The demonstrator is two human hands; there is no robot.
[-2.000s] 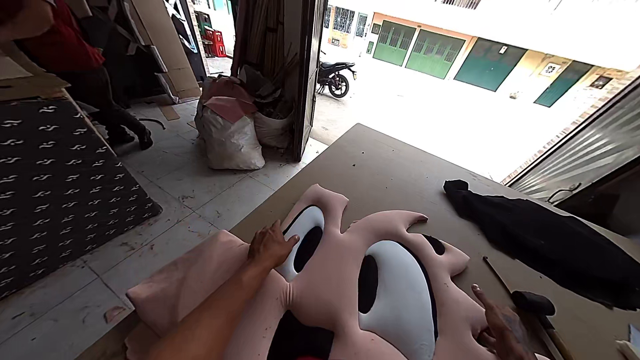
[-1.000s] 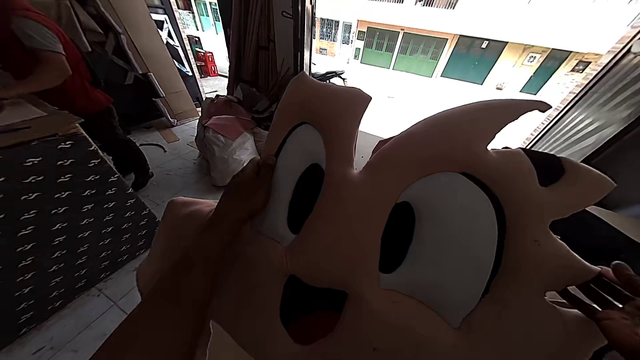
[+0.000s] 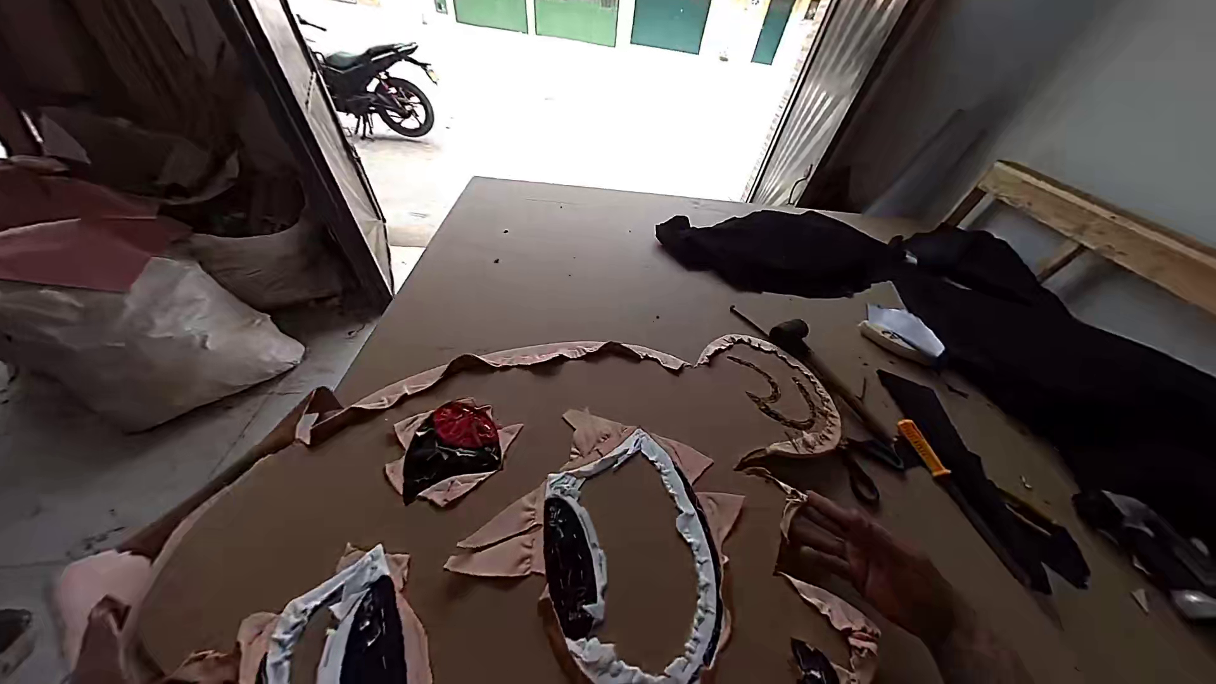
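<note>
The upholstered cartoon-face panel (image 3: pixel 475 380) lies face down, its brown backing board showing. Pink fabric is folded over its rim, and white, black and red fabric edges surround the eye and mouth areas. At the panel's lower left edge is my left hand (image 3: pixel 103 641), dim and partly cut off, its grip unclear. My right hand (image 3: pixel 879 570) rests against the right edge with fingers extended and apart. Beyond it lie a black-headed mallet (image 3: pixel 790 334), scissors (image 3: pixel 863 480) and an orange-handled tool (image 3: pixel 923 448).
Black fabric (image 3: pixel 788 252) spreads along the right side of the brown table (image 3: pixel 560 237). A white and beige object (image 3: pixel 902 334) and a dark tool (image 3: pixel 1145 551) lie there too. A wooden frame (image 3: pixel 1102 223) leans at the right wall. A stuffed white sack (image 3: pixel 161 342) stands on the floor at left.
The panel, raised with its eyes and mouth facing me a second ago, is turned over and lowered, its back now showing. The view has tilted down and right.
</note>
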